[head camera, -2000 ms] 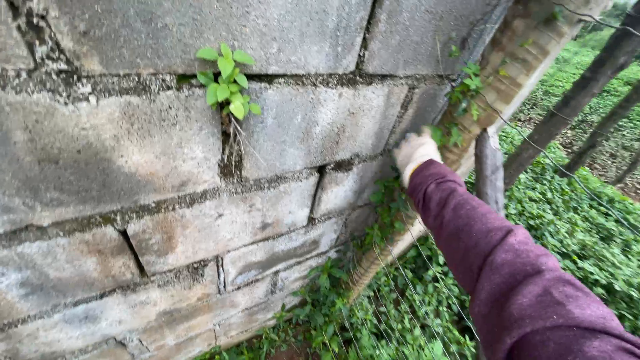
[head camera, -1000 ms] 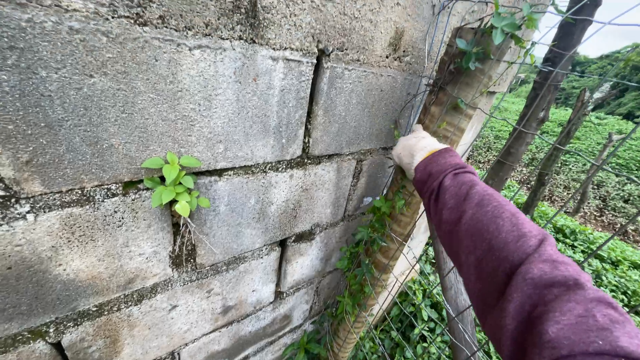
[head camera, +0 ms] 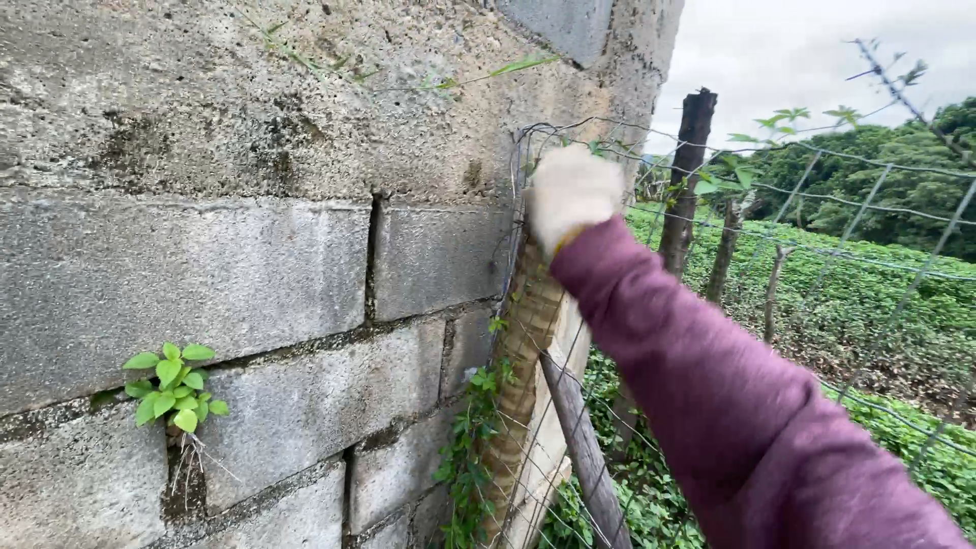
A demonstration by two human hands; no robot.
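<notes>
My right hand [head camera: 576, 194], in a pale work glove with a yellow cuff edge below a purple sleeve, is at the top of a wooden fence post [head camera: 526, 320] beside the wall. It is blurred, and its fingers are hidden from view, so whether it grips anything does not show. Wire mesh [head camera: 534, 133] bends around the post top close to the glove. A green vine [head camera: 473, 450] climbs the post's lower left side. My left hand is out of view.
A concrete block wall [head camera: 183, 267] fills the left, with a small leafy plant [head camera: 177, 389] rooted in a joint. A slanted wooden brace [head camera: 587, 457] leans at the post. Wire fencing [head camera: 854, 229] and a dark post [head camera: 686, 175] stand to the right, before low green growth.
My right hand has moved up along the post to its top. The view has tilted upward, and sky now shows at the right.
</notes>
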